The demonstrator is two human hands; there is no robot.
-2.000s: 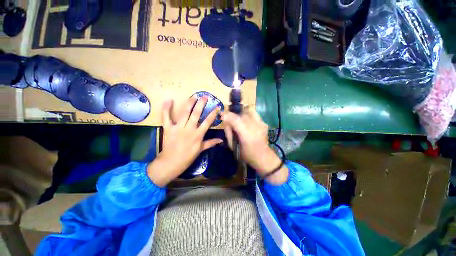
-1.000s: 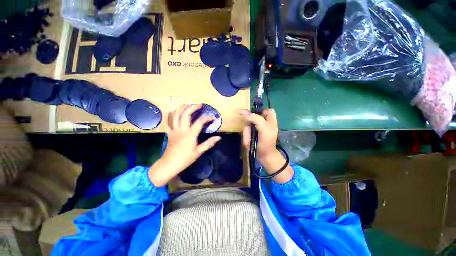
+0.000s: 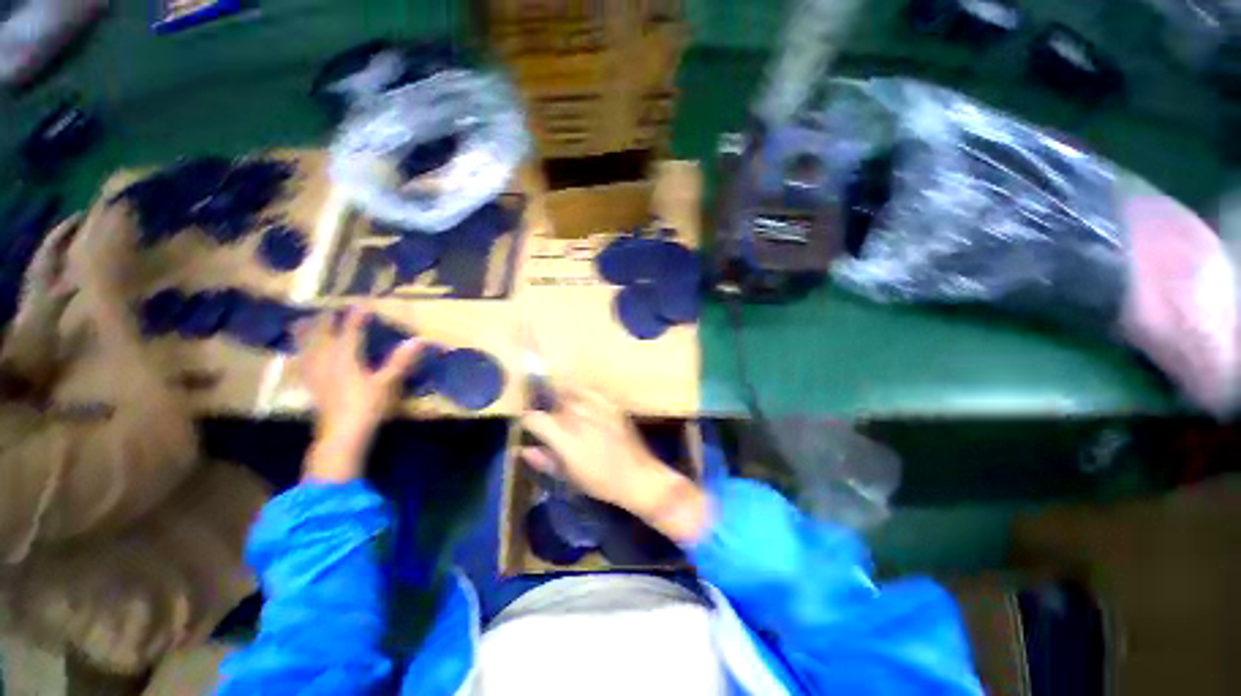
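Observation:
The frame is blurred. My left hand (image 3: pixel 347 388) lies over the row of dark oval covers (image 3: pixel 252 320), fingers spread; I cannot see a cover gripped in it. One cover (image 3: pixel 467 378) lies at the row's right end, to the right of my left hand. My right hand (image 3: pixel 592 456) is at the mat's front edge, above the parts box, closed around the soldering iron (image 3: pixel 542 393). Only a short dark piece and a faint shaft of the iron show past the fingers. Dark covers lie in the shallow box (image 3: pixel 510 524) at my lap.
Several covers (image 3: pixel 651 283) overlap at the cardboard mat's (image 3: pixel 578 360) right side. Small dark parts (image 3: pixel 204 197) are heaped at far left. A clear bag (image 3: pixel 429 150) and open carton (image 3: pixel 599 204) stand behind. The soldering station (image 3: pixel 789 224) and large plastic bag (image 3: pixel 994 204) are right. A person's brown sleeve (image 3: pixel 95 340) is left.
My left hand has left the cover at the mat's front edge and moved left to the row. My right hand has moved left with the iron, which now tilts left. The view has shifted.

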